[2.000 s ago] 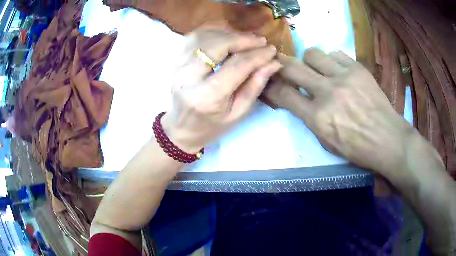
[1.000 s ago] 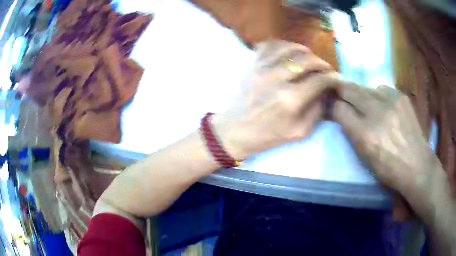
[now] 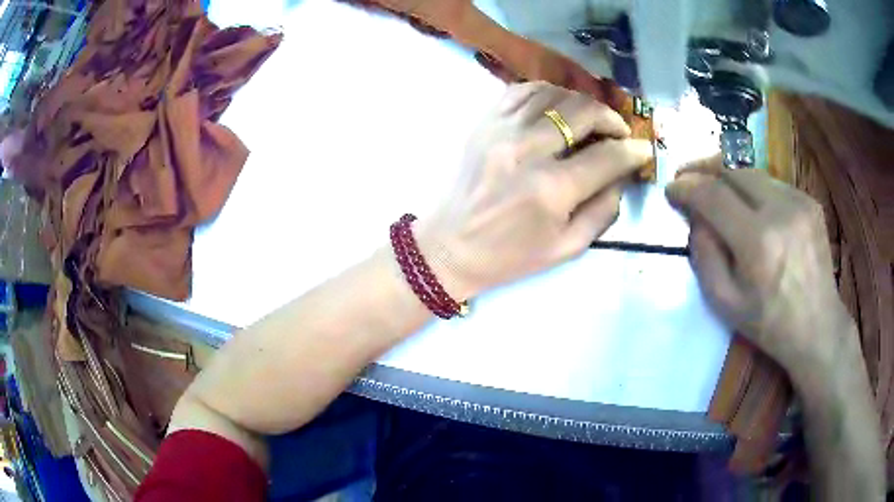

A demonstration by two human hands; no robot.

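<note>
A rust-brown cut fabric piece point(image 3: 549, 61) runs from the top of the white table to the presser foot and needle area point(image 3: 642, 106) of the sewing machine. My left hand point(image 3: 559, 176) has its fingertips pressed on the near end of this fabric, beside the foot. My right hand point(image 3: 760, 240) is right of the needle area, fingers bent, thumb and forefinger close together near a small metal part point(image 3: 737, 145). Whether it holds anything is hidden. The grey-white machine head point(image 3: 667, 39) is above both hands.
A crumpled rust-brown panel pile point(image 3: 147, 167) lies at the left. Brown strips with pale lines point(image 3: 127, 402) hang below it. More long brown strips point(image 3: 843, 167) lie at the right, behind and under my right forearm. The grey table edge point(image 3: 529, 417) curves above my dark-clothed lap.
My hands were together, fingertips touching over the cloth; now they are apart. The left is at the cloth's end by the foot, the right beyond the needle area. The machine head shows more fully.
</note>
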